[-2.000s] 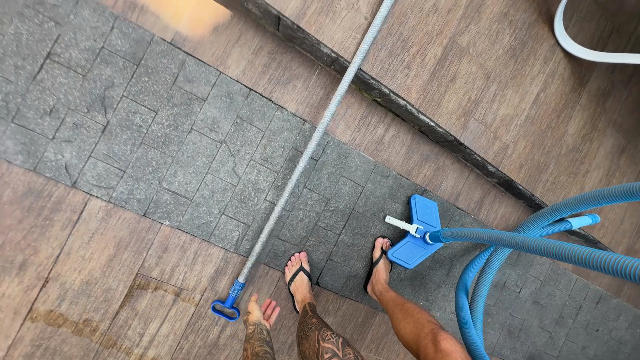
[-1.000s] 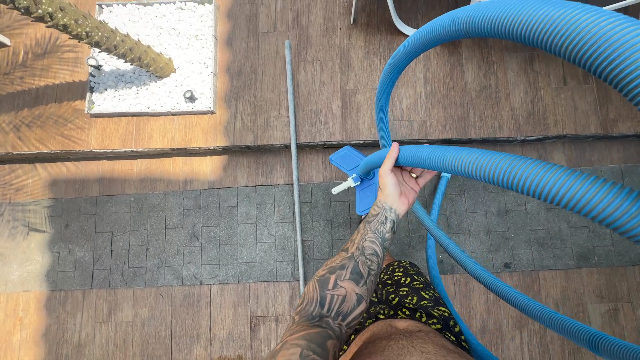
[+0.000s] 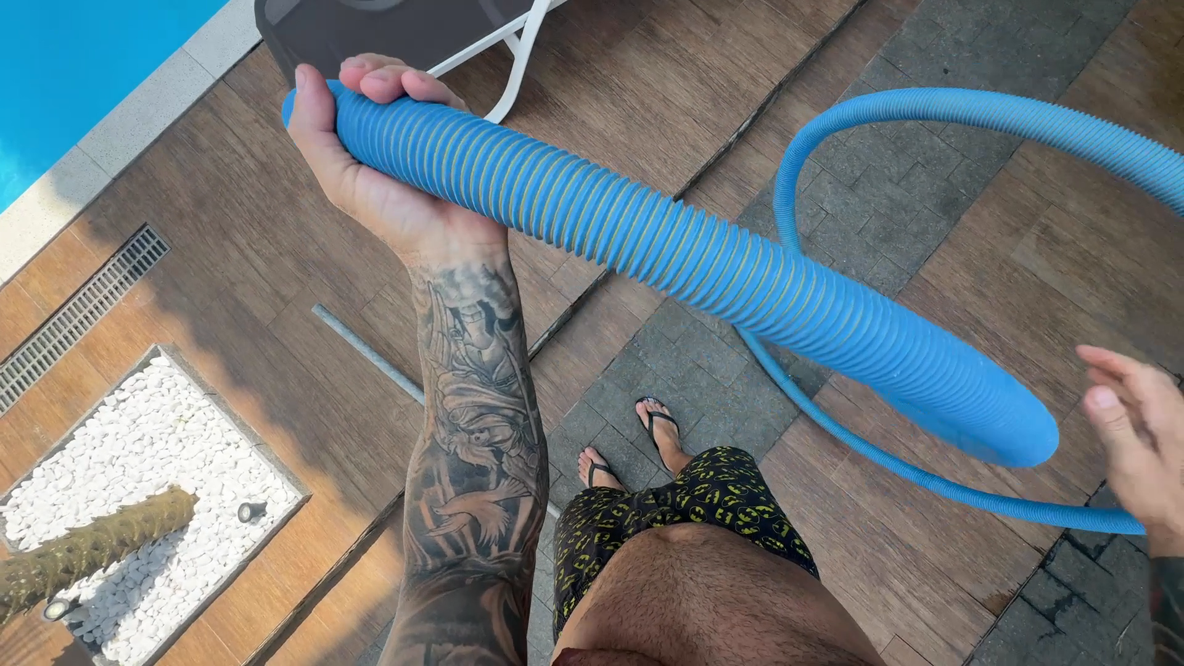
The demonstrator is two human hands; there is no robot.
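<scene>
My left hand (image 3: pixel 388 166) holds a blue corrugated pool vacuum hose (image 3: pixel 592 208) near one end, palm up, with the thumb and fingers curled over it. From there the hose slants down to the right and appears to finish in a smooth blue cuff (image 3: pixel 980 416). At the right edge my right hand (image 3: pixel 1133 425) is raised beside that cuff, apart from it, fingers spread and partly cut off by the frame. More hose (image 3: pixel 934 106) loops behind on the right. A grey metal pole (image 3: pixel 365 351) lies on the deck, partly hidden by my left forearm.
A lounger (image 3: pixel 398 32) with a white frame stands at the top, beside the pool (image 3: pixel 83 83). A drain grate (image 3: pixel 83 314), a bed of white pebbles (image 3: pixel 139 462) with a palm trunk (image 3: pixel 102 546), and a narrow deck edge (image 3: pixel 740 129) are about. My feet in flip-flops stand on grey pavers (image 3: pixel 684 370).
The view has swung round toward the pool. A hand held the hose near the blue vacuum head; now my left hand holds it by an end, and my right hand shows at the right edge.
</scene>
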